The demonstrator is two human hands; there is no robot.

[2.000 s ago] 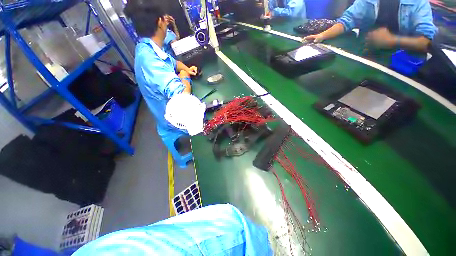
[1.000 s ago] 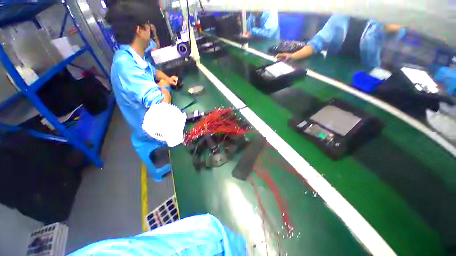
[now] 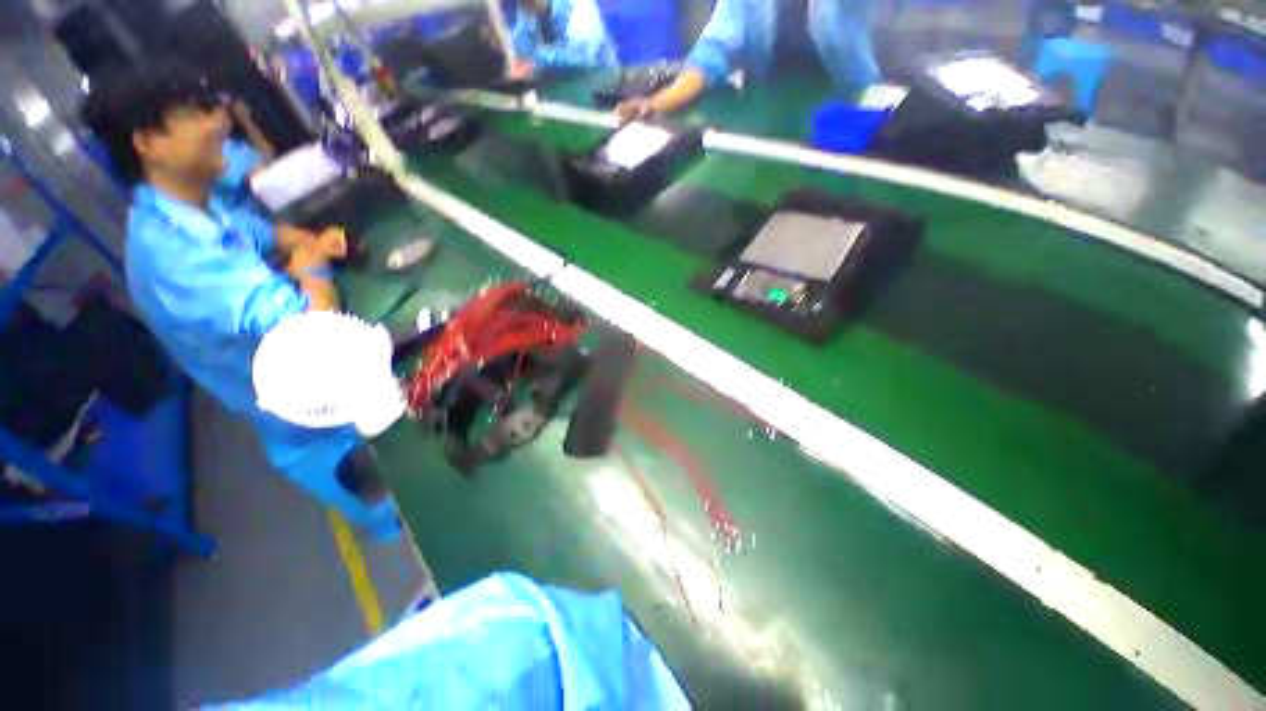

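Note:
Neither of my hands is in view; only my blue sleeve shows at the bottom edge. Nearest in front of me on the green bench (image 3: 535, 556) lie a bundle of red wire leads (image 3: 489, 333), dark wired parts (image 3: 507, 428) below them, and a long black bar (image 3: 597, 400) with thin red strands trailing from its right side. An open black unit (image 3: 803, 264) with a silver panel and a green spot on its circuit board lies on the green conveyor beyond the white rail.
A small white fan (image 3: 328, 372) stands at the bench's left edge. A seated person in blue (image 3: 208, 285) is behind it. Another unit (image 3: 632, 156) lies further up the conveyor, near a person's hand. A blue bin (image 3: 847, 128) is beyond the far rail.
The view has turned to the right, so bench, fan, wires and conveyor unit appear further left. The blurred pale band across the top has gone. No hand has appeared.

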